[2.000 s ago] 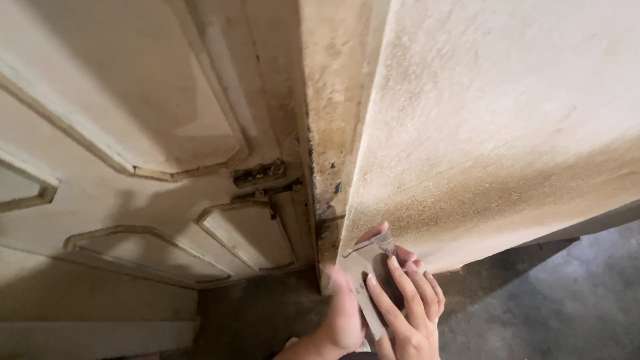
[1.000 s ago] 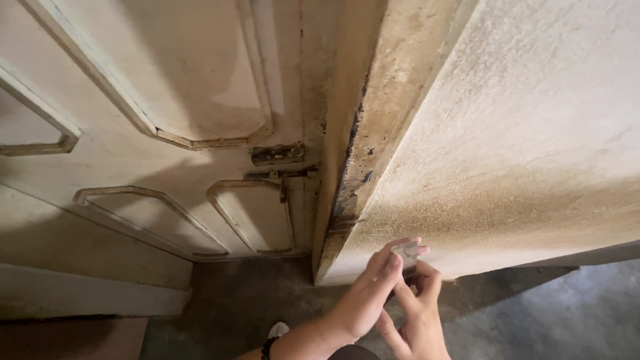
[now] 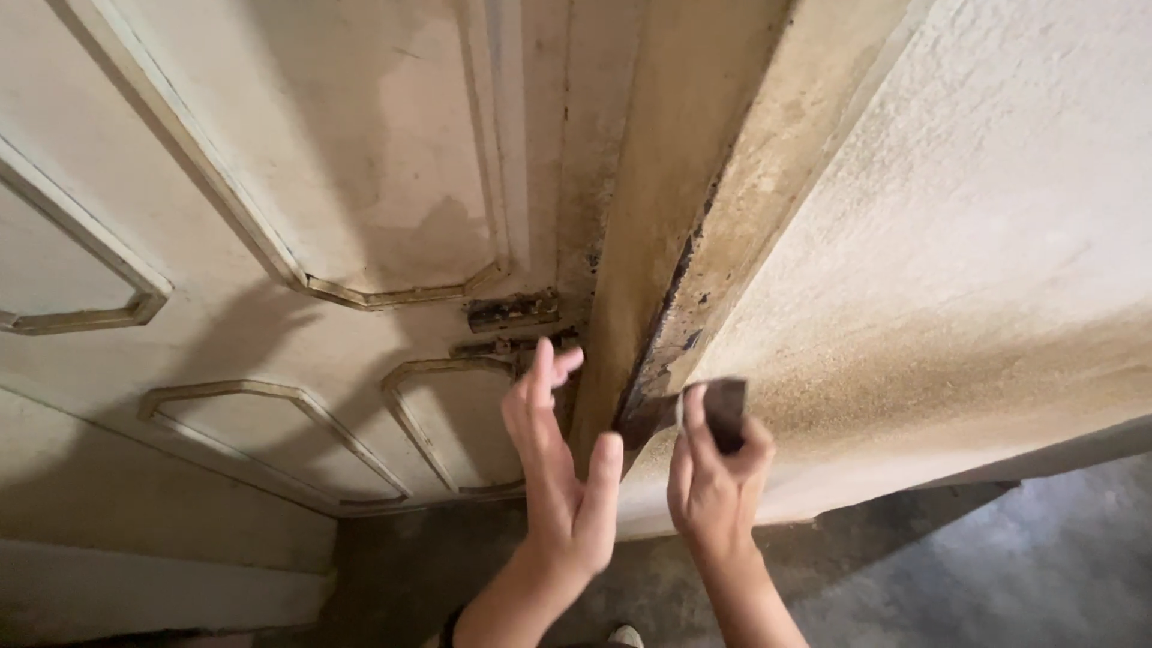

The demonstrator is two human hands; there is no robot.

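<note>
My right hand (image 3: pixel 720 477) holds a small dark folded piece (image 3: pixel 725 414), possibly sandpaper, between thumb and fingers, in front of the low part of the painted door frame (image 3: pixel 720 279). Dark chips and worn paint run along the frame's edge. To its left my left hand (image 3: pixel 558 459) is raised with its fingers apart and nothing in it, in front of the door and frame. Behind its fingertips are a worn metal door bolt (image 3: pixel 495 346) and a dark metal fitting (image 3: pixel 513 310) on the panelled door (image 3: pixel 405 153).
A rough, stained wall (image 3: pixel 972 234) rises to the right of the frame. Below lies a grey concrete floor (image 3: pixel 990 576), with the tip of a shoe (image 3: pixel 625 636) at the bottom edge. The panelled door fills the left side.
My hands were together at the wall's lower corner and are now apart. My left hand has opened beside the frame; the dark piece now shows in my right hand. The view has shifted.
</note>
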